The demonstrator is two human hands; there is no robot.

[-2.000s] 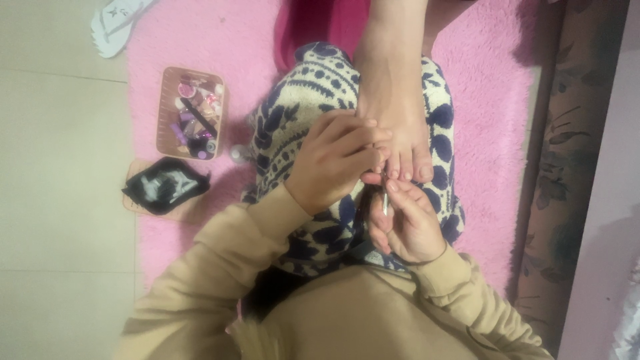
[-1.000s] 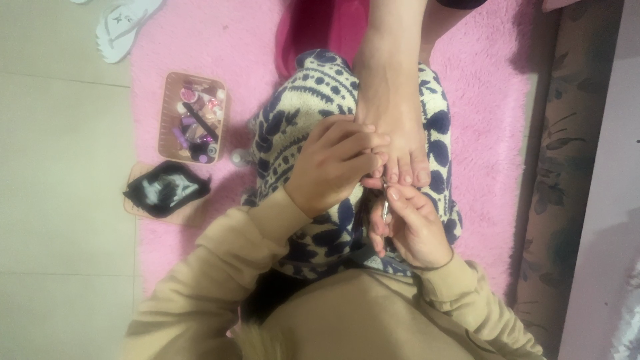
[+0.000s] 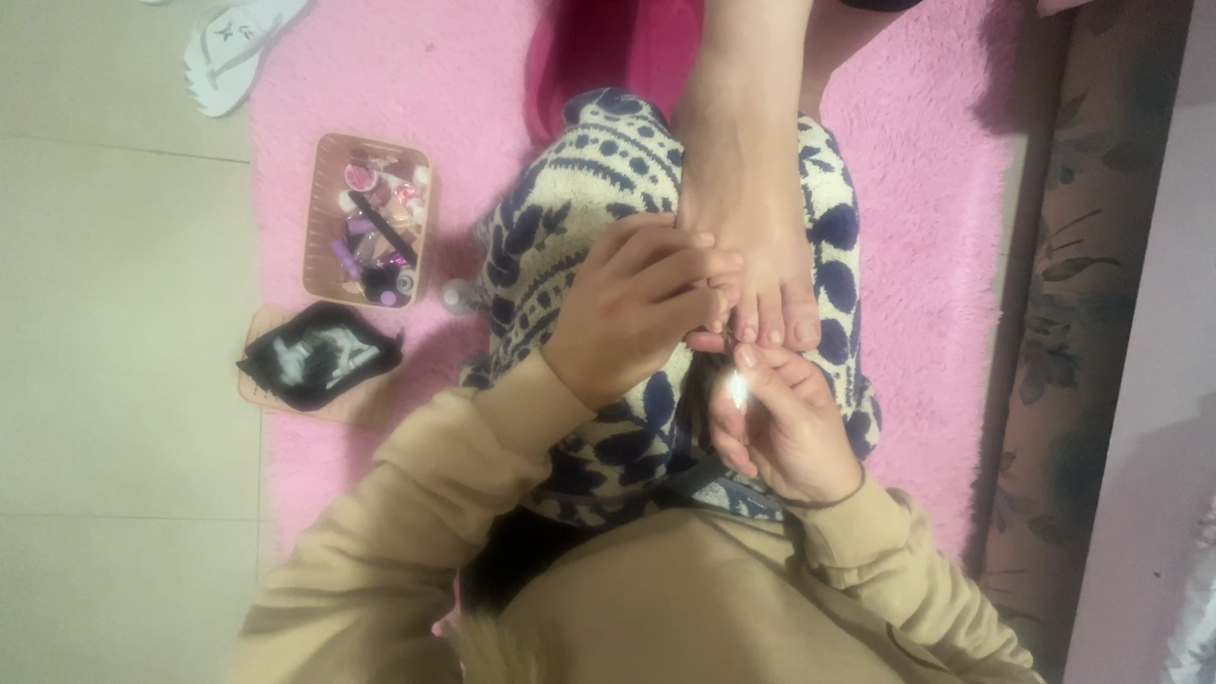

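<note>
Another person's bare foot (image 3: 746,209) rests on a blue-and-cream patterned towel (image 3: 608,152) over my lap. My left hand (image 3: 632,309) is bent over the foot's smaller toes, its fingertips gripping them at the left side. My right hand (image 3: 784,418) holds a small shiny metal tool (image 3: 738,388) between thumb and fingers, just below the toes. The tool's tip lies close to a toe beside my left fingers; its exact kind cannot be told. My fingers partly hide the smaller toes.
On the pink shaggy rug (image 3: 921,285) stands a basket (image 3: 313,228) of nail polish bottles and a file. Below it, an open black pouch (image 3: 318,394) lies on a peach-coloured lid or tray (image 3: 255,380). A small bottle (image 3: 461,296), a pink basin (image 3: 551,76) and a white flip-flop (image 3: 214,71) are around.
Both hands keep nearly the same places at the toes. The metal tool in my right hand now catches a bright glint.
</note>
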